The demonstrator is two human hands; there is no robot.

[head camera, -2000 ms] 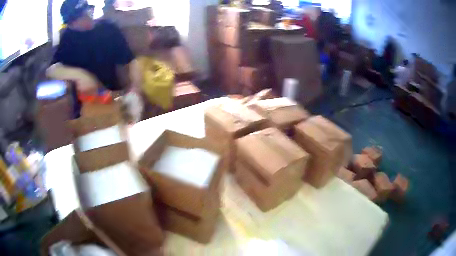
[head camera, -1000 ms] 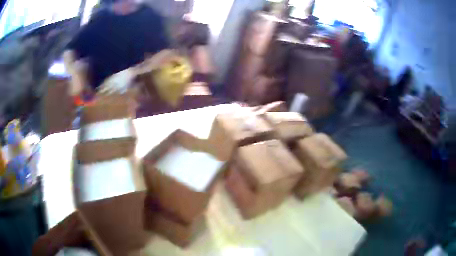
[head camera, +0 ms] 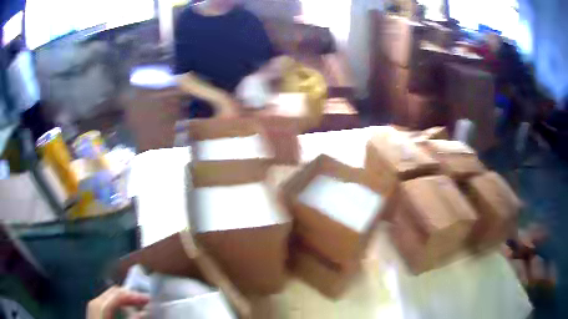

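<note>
My left hand is cut off by the bottom edge at the lower left. Its bent fingers are at whitish plastic at the mouth of an open carton; blur hides whether they hold it. A flat white piece lies beside the plastic. My right hand is not in view. Ahead stand open cartons with white pads: a near one, one behind it and one to the right.
Several closed cartons stand on the pale table's right side. A person in a dark top stands opposite, near a yellow crinkled thing. Yellow rolls stand at left. Small brown items lie beyond the table's right edge.
The view has turned left, so the cartons sit further right in the picture. My left hand has come into view at the lower left. The person opposite has moved their arms.
</note>
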